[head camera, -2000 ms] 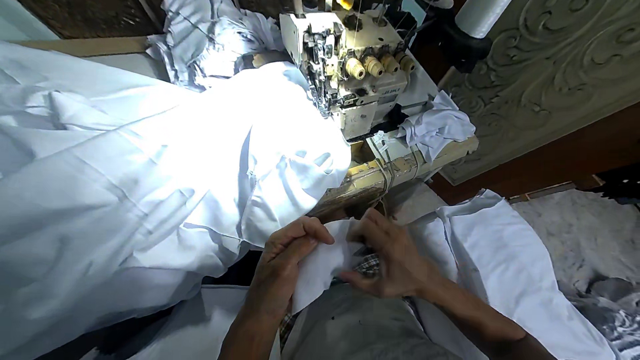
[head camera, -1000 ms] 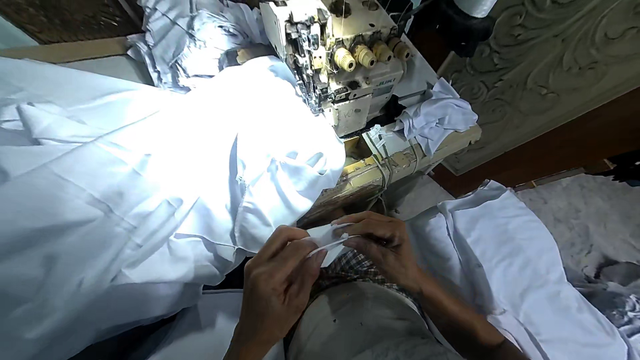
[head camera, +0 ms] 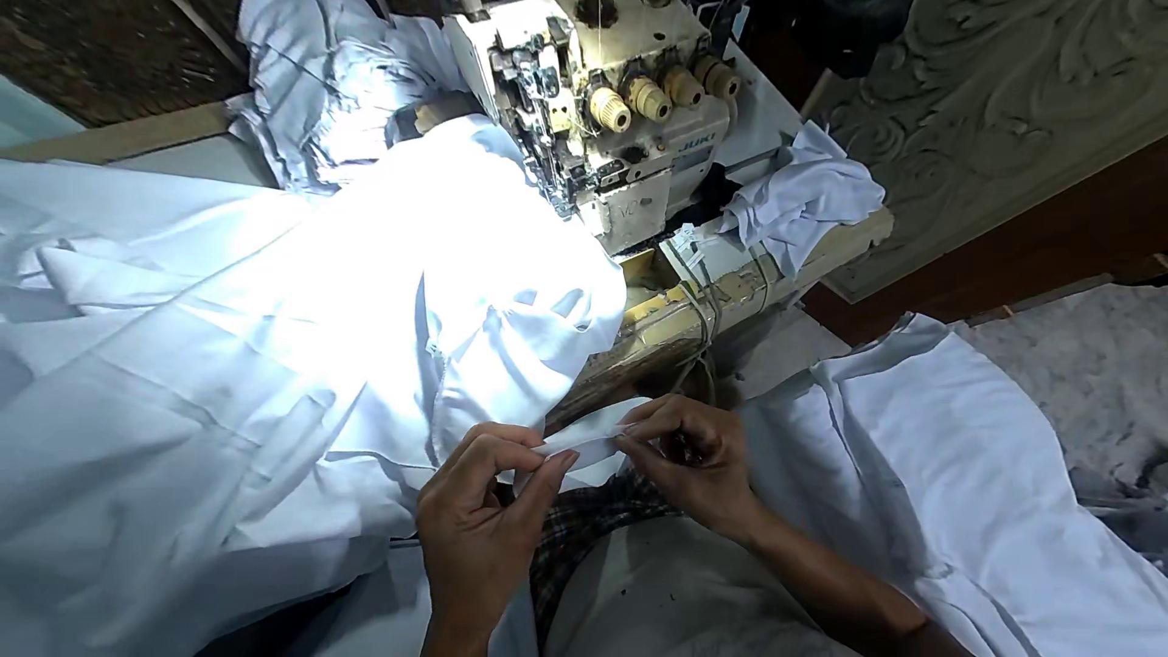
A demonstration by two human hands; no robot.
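Note:
Between my hands is a small folded piece of white fabric (head camera: pixel 589 443), held over my lap. My left hand (head camera: pixel 493 520) pinches its left end between thumb and fingers. At its right end, my right hand (head camera: pixel 689 461) grips it with thumb and fingertips. Just beyond and to the left, a large white cloth (head camera: pixel 301 347) drapes over the table up to an overlock sewing machine (head camera: pixel 620 119) with several tension dials. Another white fabric piece (head camera: pixel 949 456) lies at my right side.
The worn wooden table edge (head camera: pixel 657 333) runs in front of me, with cords hanging over it. A crumpled white cloth (head camera: pixel 808 196) rests right of the machine. Grey-white fabric (head camera: pixel 338 82) is bunched behind the large cloth. A carved panel (head camera: pixel 995 109) stands at the right.
The small fabric hung flatter and wider between my hands two seconds ago; it is now folded into a narrow strip at my fingertips. Both hands stay over my lap.

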